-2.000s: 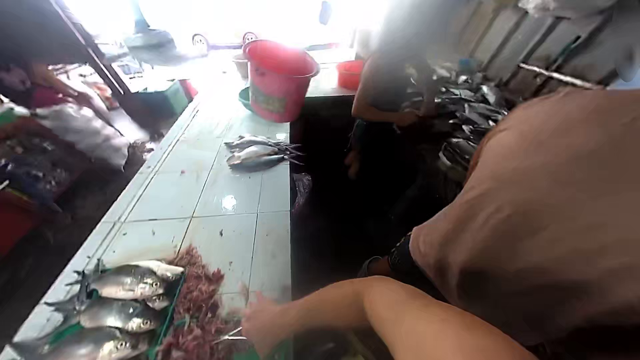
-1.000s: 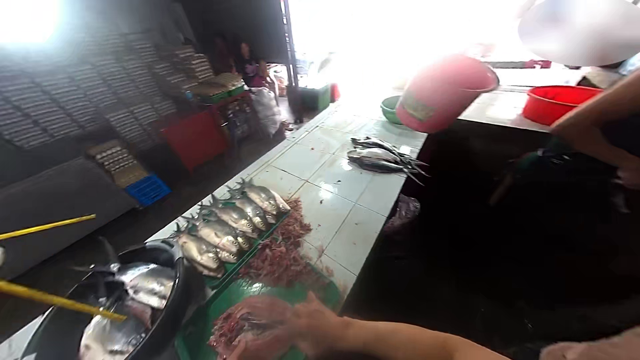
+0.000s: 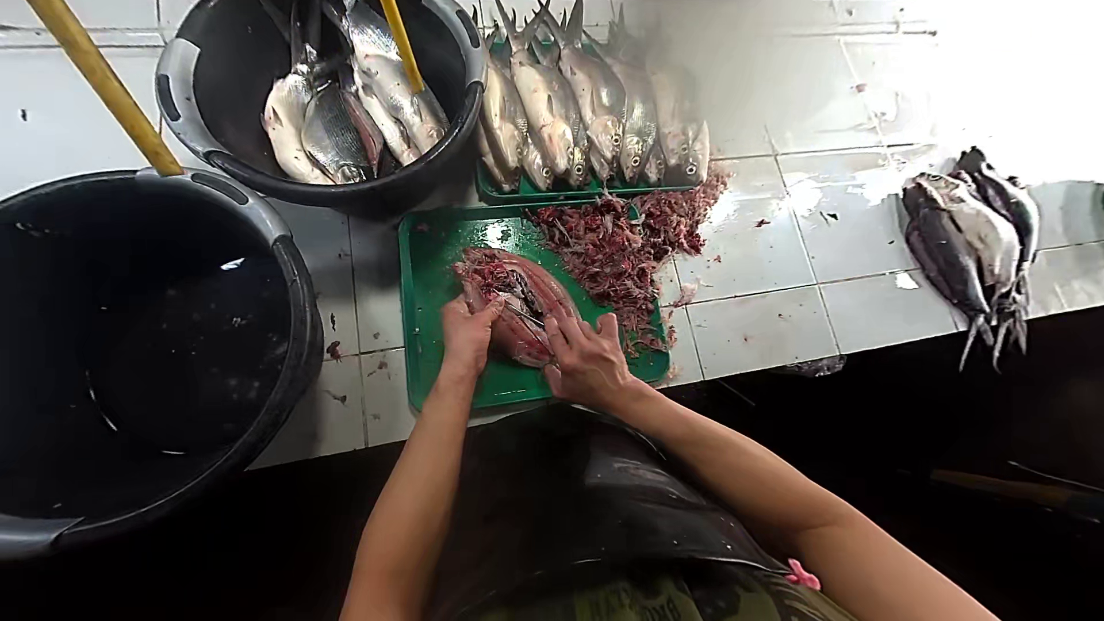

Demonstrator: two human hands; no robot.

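Observation:
A split-open fish (image 3: 522,310) lies flesh side up on a green plastic tray (image 3: 423,345). My left hand (image 3: 470,332) grips its left edge, with the thumb on the flesh. My right hand (image 3: 591,358), at the fish's lower right, holds a thin metal tool (image 3: 523,312), perhaps forceps or a narrow blade, whose tip points into the fish; its handle is hidden by my fingers. A heap of reddish bones and scraps (image 3: 617,250) spills over the tray's upper right corner onto the tiles.
Whole fish (image 3: 595,103) line a second green tray (image 3: 552,197) beyond. A black tub (image 3: 388,185) of fish stands at the upper left, and a dark tub (image 3: 302,328) with liquid at the left. More fish (image 3: 975,233) lie on the tiled counter (image 3: 750,332) near its right edge.
The view has swung down onto the tray. My left hand, not visible before, is now on the fish. My right hand was over the scraps at first, then at the fish.

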